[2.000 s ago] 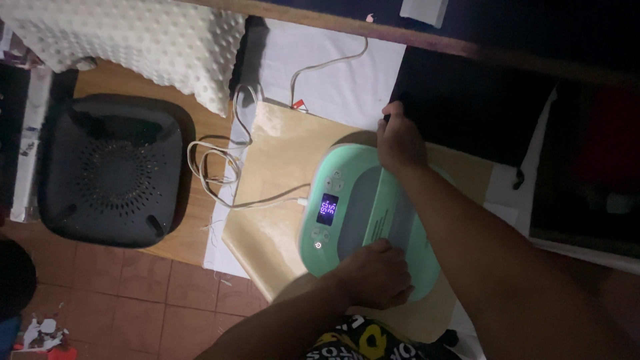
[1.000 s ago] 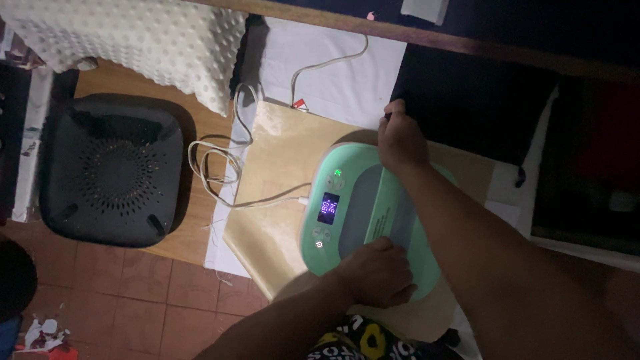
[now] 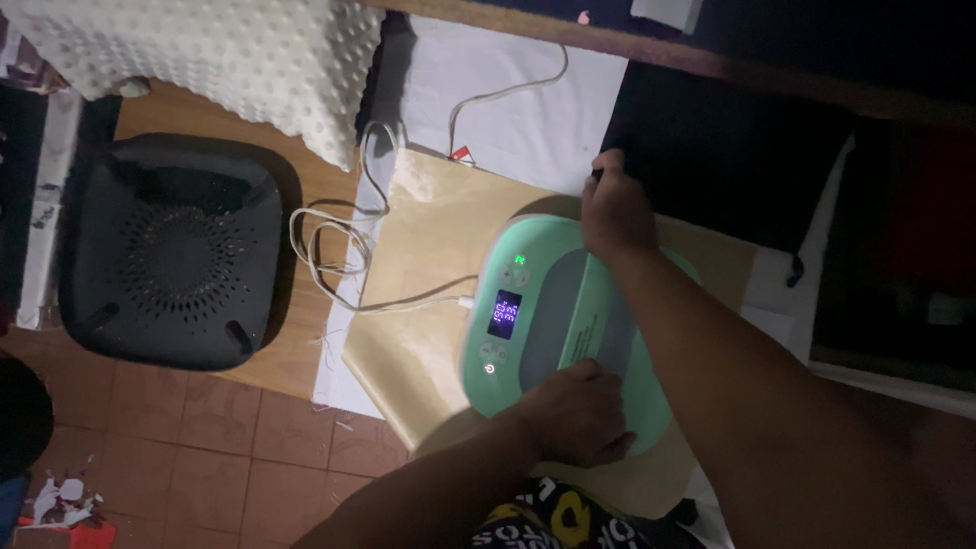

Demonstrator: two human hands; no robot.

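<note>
A mint-green portable heat press [image 3: 499,389] lies on a tan press sheet [image 3: 435,236], its small display lit and a white cord plugged into its side. My left hand [image 3: 583,415] is closed around the lower end of the press's handle [image 3: 581,324]. Over the upper edge of the press is my right hand [image 3: 621,206], its fingers curled near the corner of a black fabric [image 3: 724,152]; something small and dark shows by the fingertips, and its grip cannot be told. White cloth [image 3: 511,107] lies under the sheet.
A black perforated plastic seat or tray [image 3: 183,259] rests at left on the wooden surface [image 3: 320,252]. Above it is a cream dotted cushion [image 3: 252,61]. A coiled white cord [image 3: 328,229] lies between. A board edge [image 3: 534,34] crosses the top; tiled floor [image 3: 213,419] shows below.
A small green indicator on the press, unlit two seconds ago, is lit now. The characters on the display have changed. Both hands have stayed in place.
</note>
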